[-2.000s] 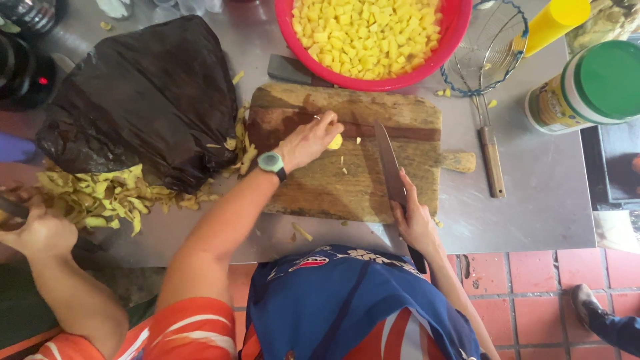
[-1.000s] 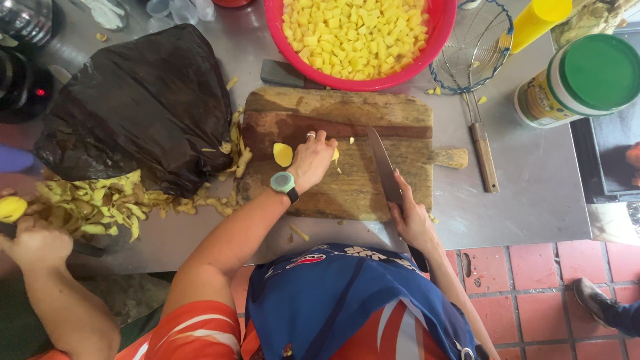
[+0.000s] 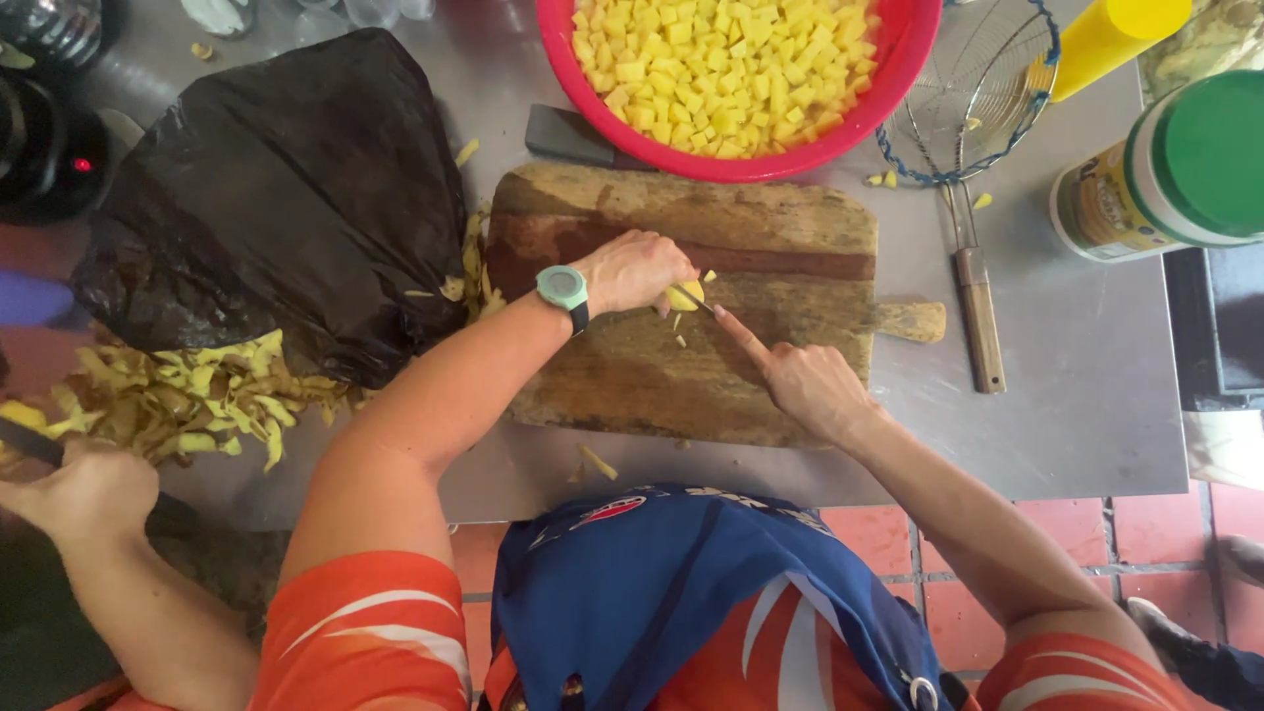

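Note:
On the wooden cutting board (image 3: 770,375), my left hand (image 3: 642,272) holds a peeled potato piece (image 3: 685,295) near the middle, a watch on that wrist. My right hand (image 3: 805,380) grips a kitchen knife (image 3: 696,299), its index finger stretched along it; the blade is at the potato and seen nearly edge-on, its handle hidden under the hand. Small potato bits (image 3: 679,321) lie beside the piece. Behind the board a red plastic basin (image 3: 731,170) holds many diced potatoes (image 3: 726,69).
Potato peelings (image 3: 217,395) and a black plastic bag (image 3: 286,197) lie at left, where a co-worker's hand (image 3: 109,489) holds a knife. A wire skimmer (image 3: 978,316), a green-lidded tub (image 3: 1210,158) and a yellow container (image 3: 1116,39) stand or lie at right. A dark grey block (image 3: 568,136) touches the basin.
The knife in my right hand has moved left from the board's right part to the potato piece. A larger potato piece seen left of my left hand a second ago no longer shows there.

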